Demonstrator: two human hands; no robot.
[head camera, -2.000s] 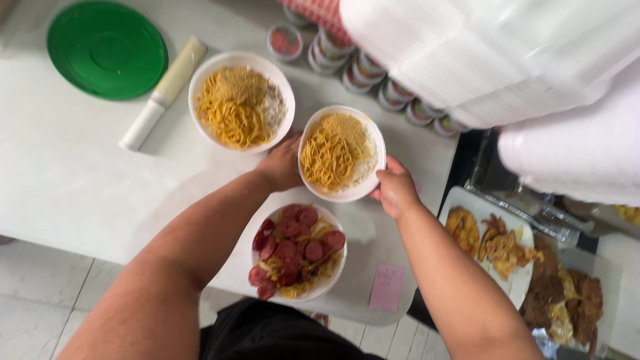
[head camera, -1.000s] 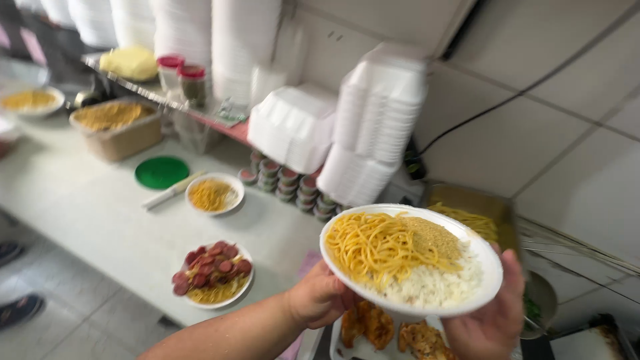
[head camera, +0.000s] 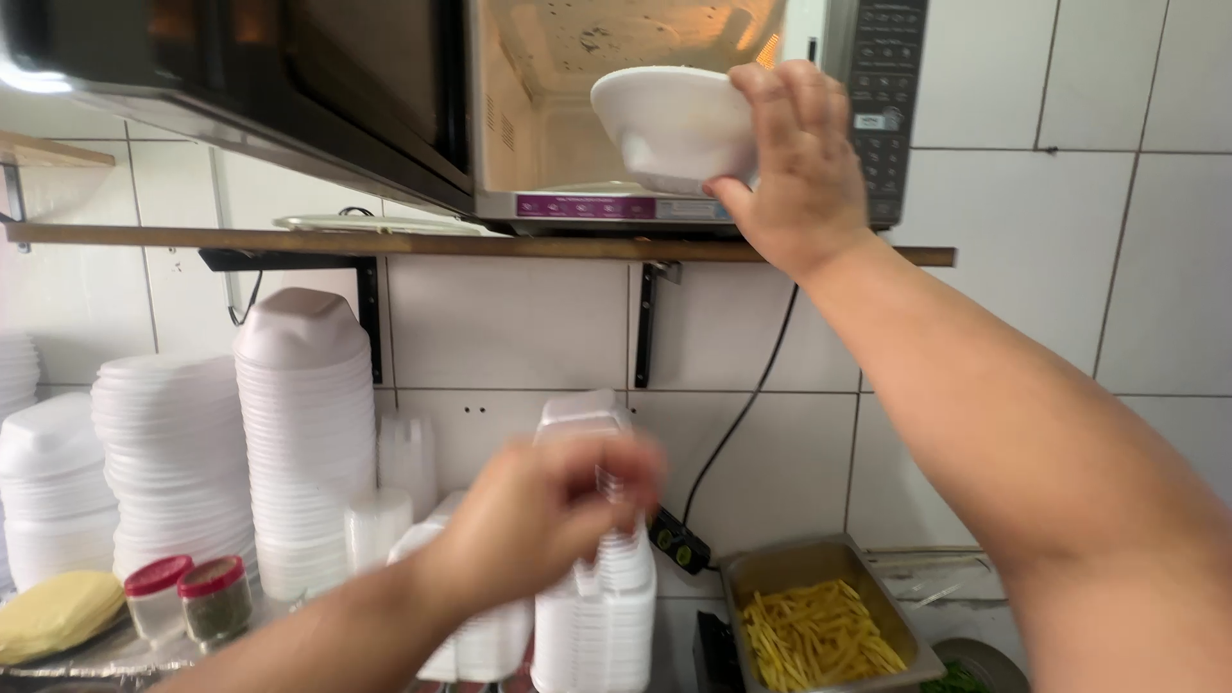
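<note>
My right hand (head camera: 804, 168) grips the right side of a white foam bowl (head camera: 674, 130), thumb below and fingers at the rim. The bowl is raised at the mouth of a microwave oven (head camera: 597, 207), whose door (head camera: 366, 87) stands open to the left. What the bowl holds is hidden from this low angle. Blurred by motion, my left hand (head camera: 563, 510) is in the air below the microwave, in front of stacked foam containers (head camera: 592, 626), its fingers curled with nothing visible in them.
The microwave rests on a wall shelf (head camera: 577, 245). Tall stacks of foam bowls (head camera: 308, 462) stand at the left, by red-lidded jars (head camera: 217, 602). A black cable runs down to a power strip (head camera: 679, 542). A metal pan of fries (head camera: 818, 635) sits lower right.
The view has swung up to the microwave. The bowl, earlier in both hands with noodles and rice showing, is now raised in my right hand alone; my left hand has let go.
</note>
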